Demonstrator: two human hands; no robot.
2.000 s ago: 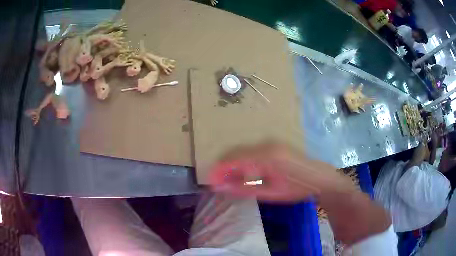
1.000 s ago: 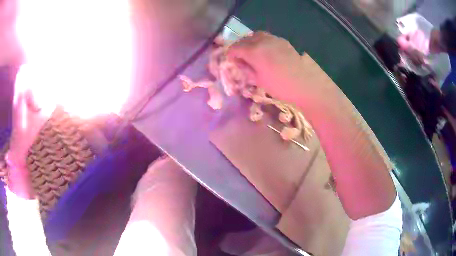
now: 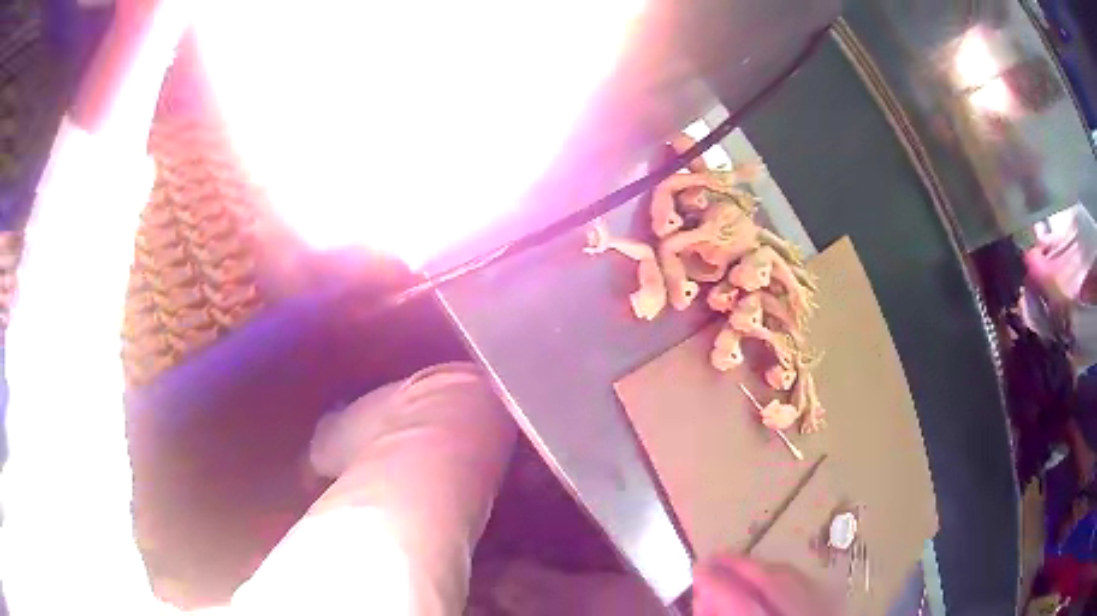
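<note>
Tan toy limbs (image 3: 752, 274) with round joint ends lie piled at the bench's corner and on the cardboard mat (image 3: 680, 439). One bent limb (image 3: 647, 289) lies apart on the metal. A cotton swab (image 3: 788, 443) lies by the lowest limb. My right hand (image 3: 760, 590) is blurred and cut off at the bottom edge, over the near edge of the mat; its grip cannot be told. A white, overexposed sleeve (image 3: 66, 337) runs up the left side; my left hand cannot be made out. Dense tan rows of limbs (image 3: 187, 271) fill the crate at left.
A small white cap (image 3: 842, 529) and thin sticks (image 3: 863, 566) lie on the mat. A green conveyor belt (image 3: 866, 229) runs behind. The crate's blue rim (image 3: 241, 349) is beside my leg (image 3: 421, 445). Strong glare hides the top left. A person's hands (image 3: 1059, 259) show at far right.
The view has turned further left. My right hand has left the limb pile and is now low at the bottom edge. My left hand, seen in glare earlier, is no longer distinguishable.
</note>
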